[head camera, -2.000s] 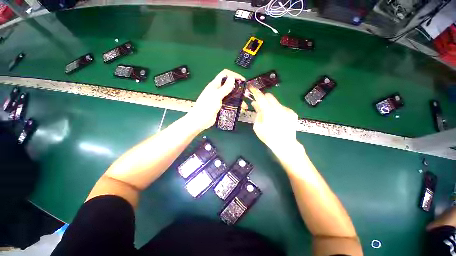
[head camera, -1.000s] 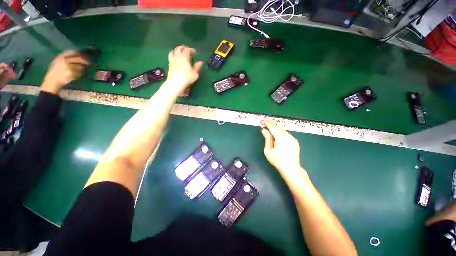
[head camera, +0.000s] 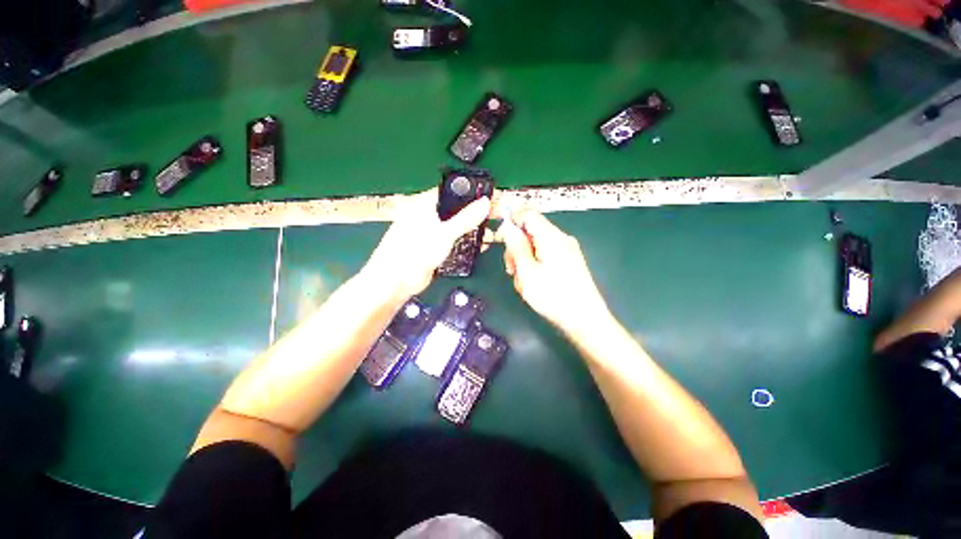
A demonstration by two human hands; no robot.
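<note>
My left hand (head camera: 419,244) holds a black handset (head camera: 462,190) upright over the pale metal strip, its round pale spot at the far end and its thumb across the middle. My right hand (head camera: 543,258) is at the handset's right side, thumb and index finger pinched together near its edge. Something small and pale seems to be at these fingertips, too small to name. Three waiting handsets (head camera: 471,376) lie fanned below my hands, near my body.
Several black handsets (head camera: 481,127) and a yellow-framed handset (head camera: 332,79) lie beyond the metal strip (head camera: 653,195). A small ring (head camera: 762,398), another handset (head camera: 856,276) and a neighbour's arm (head camera: 922,316) are at right. A whitish tangled heap (head camera: 941,244) lies beyond.
My left hand has come back from the far strip and now holds a handset beside my right hand. The fanned group has gone from several handsets to three. The far handsets appear shifted.
</note>
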